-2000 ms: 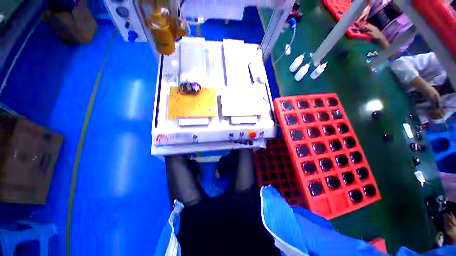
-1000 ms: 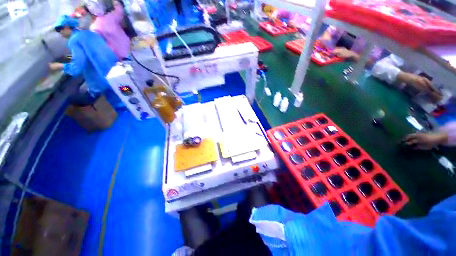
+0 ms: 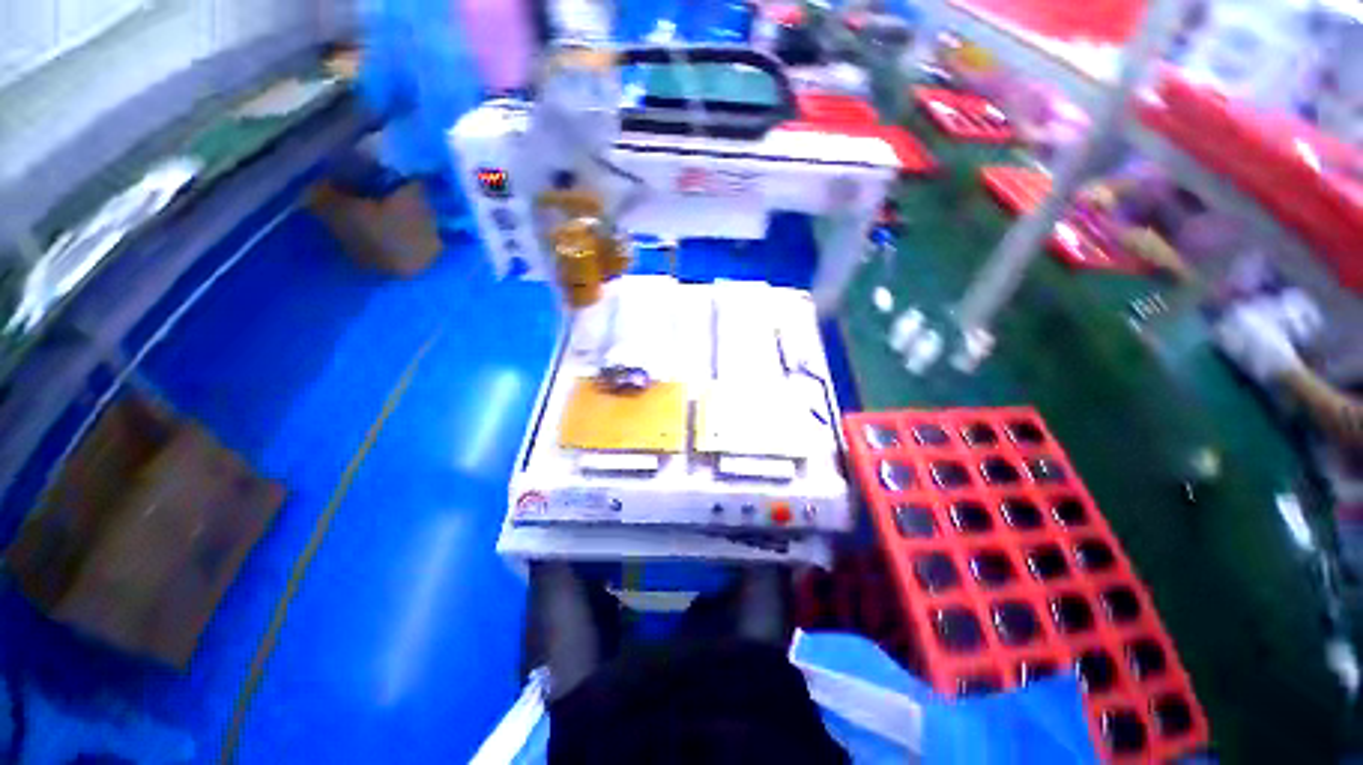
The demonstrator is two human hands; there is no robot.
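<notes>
Neither of my hands is in the picture; only blue smock cloth shows at the bottom edge. The white benchtop machine stands in front of me. A yellow fixture plate lies on its left side, with a small dark shiny unit at the plate's back edge. A paler plate lies on the right side. A brass-coloured cylinder stands above the back left. A red pocket tray with many black discs is at the right, its lower part covered by my blue sleeve.
Small white bottles stand on the green bench. Cartons are on the blue floor at left. A white box with red digits is behind the machine. Other people's arms show at far right; a person in blue stands at back left. The view is blurred.
The view has swung left and down the scene, so the machine and tray appear further right than two seconds ago. The unit still sits at the plate's back edge.
</notes>
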